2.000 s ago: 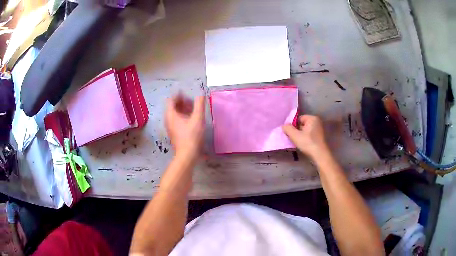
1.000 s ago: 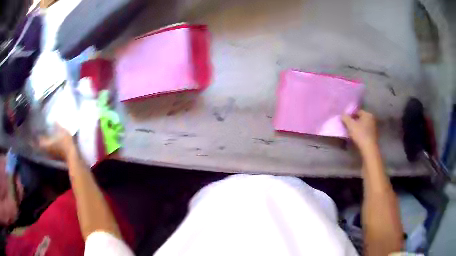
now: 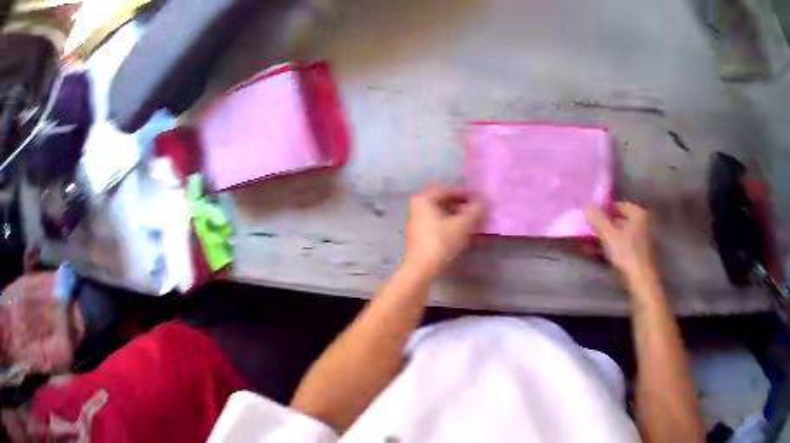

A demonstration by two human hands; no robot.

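A pink fabric panel (image 3: 541, 177) with a red edge lies on the pressing table in front of me. My right hand (image 3: 619, 229) grips its lower right corner between thumb and fingers. My left hand (image 3: 443, 227) is at its lower left corner with fingers bent; blur hides whether it grips the fabric. A stack of pink-red panels (image 3: 260, 130) sits to the left, its red edges showing on the right side. The steam iron (image 3: 734, 216) stands at the right edge of the table, partly blurred.
A dark padded sleeve board (image 3: 169, 60) is at the upper left. A red-white bundle (image 3: 169, 221) with a lime-green tie strip (image 3: 210, 227) lies at the left table edge. A greyish plate (image 3: 741, 43) is at the upper right. A person's red clothing (image 3: 147, 389) shows at the lower left.
My left hand went out to the far left edge and is back at the pink panel. The view has shifted. The white panel seen above the pink one earlier no longer shows.
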